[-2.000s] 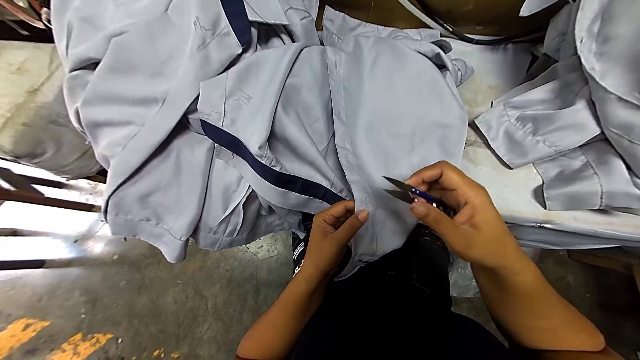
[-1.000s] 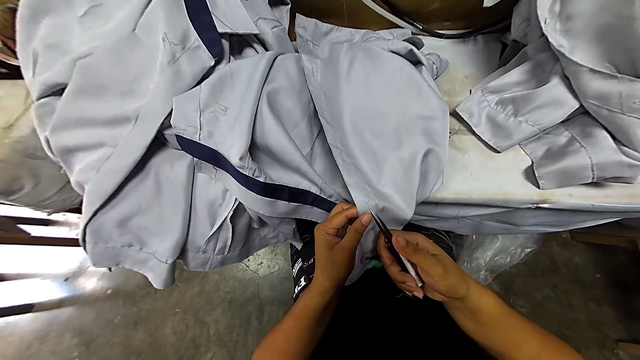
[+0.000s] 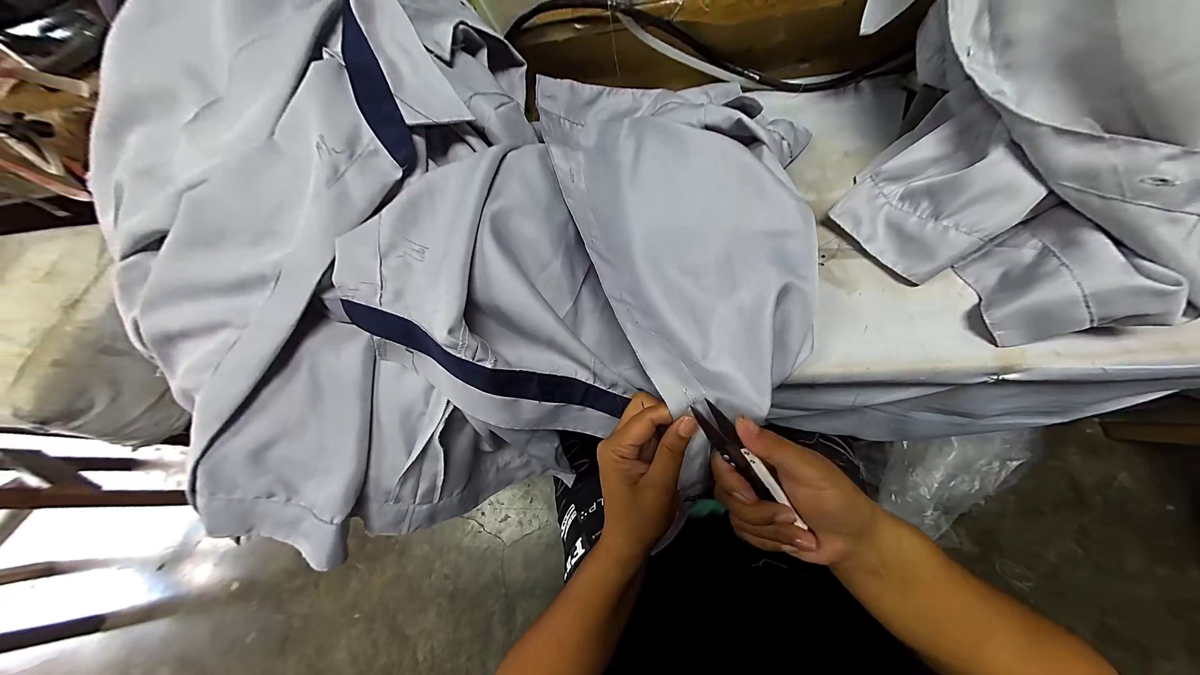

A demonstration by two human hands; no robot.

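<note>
A light grey shirt (image 3: 694,244) with a navy strip (image 3: 487,375) lies over the table edge and hangs toward my lap. Its edge is pinched between the thumb and fingers of my left hand (image 3: 647,459). In my right hand (image 3: 797,487) is a pair of small thread snips (image 3: 741,455), with dark blades pointing up and left. The blade tips are slightly apart and at the cloth edge, just right of my left thumb. Whether they touch a thread cannot be told.
More grey garments (image 3: 234,216) with navy trim are heaped at the left. Other grey garments (image 3: 1078,225) lie on the right of the white table (image 3: 900,328). A dark cable (image 3: 675,37) runs along the back. A clear plastic bag (image 3: 956,478) is below the table edge.
My right hand has brought the snips down and left to the cloth edge beside my left thumb. Two seconds ago they were held apart from my left hand. The left hand keeps its pinch.
</note>
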